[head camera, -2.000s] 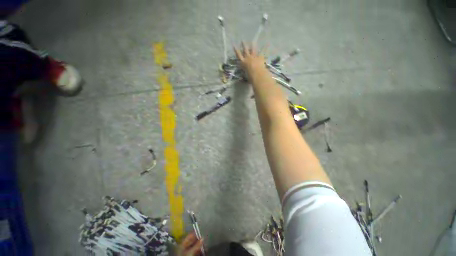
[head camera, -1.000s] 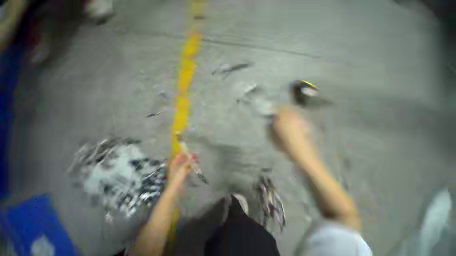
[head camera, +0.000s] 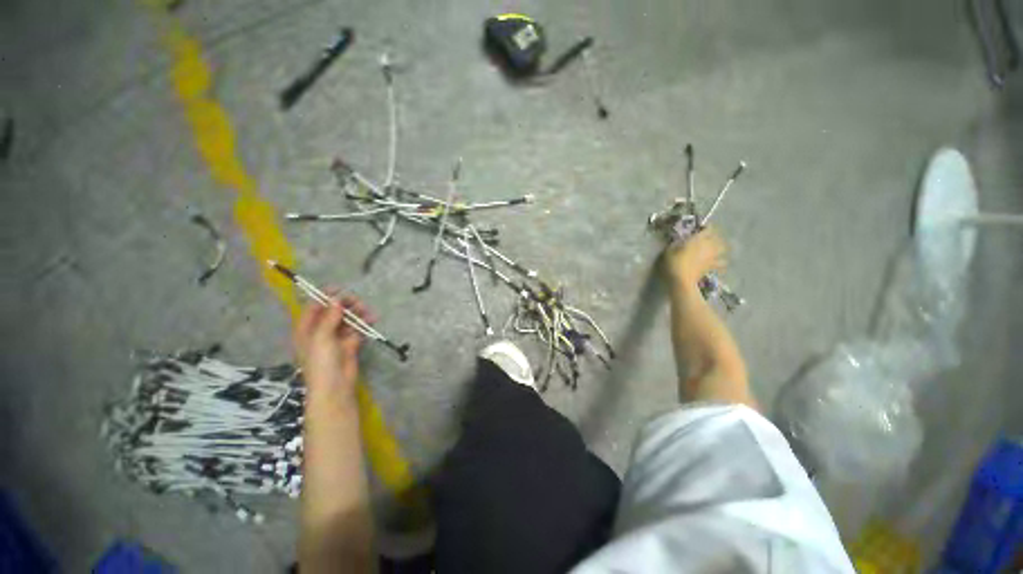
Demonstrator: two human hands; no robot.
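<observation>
My left hand (head camera: pixel 334 327) holds a couple of short white cables (head camera: pixel 322 296) with dark ends, above the yellow line. My right hand (head camera: pixel 696 256) is at a small cluster of cables (head camera: pixel 681 219) on the right, its fingers around part of it; whether the cluster is lifted I cannot tell. A loose spread of cables (head camera: pixel 449 219) lies on the floor between my hands. A cluster with yellowish leads (head camera: pixel 552 325) lies by my shoe. A dense black-and-white cable pile (head camera: pixel 213 426) lies left of my left forearm.
A tape measure (head camera: pixel 516 43) and a dark marker-like stick (head camera: pixel 318 70) lie at the top. Stray cables lie left of the yellow line (head camera: pixel 260 230). Crumpled clear plastic bags (head camera: pixel 858 409) lie right, near a round white base (head camera: pixel 946 207). Blue bins (head camera: pixel 993 510) and a yellow bin (head camera: pixel 886 552) edge the bottom.
The view has shifted. My right hand has gone from the far cables to the right-hand cluster. The cable spread now lies nearer my shoe. My left hand still holds its cables.
</observation>
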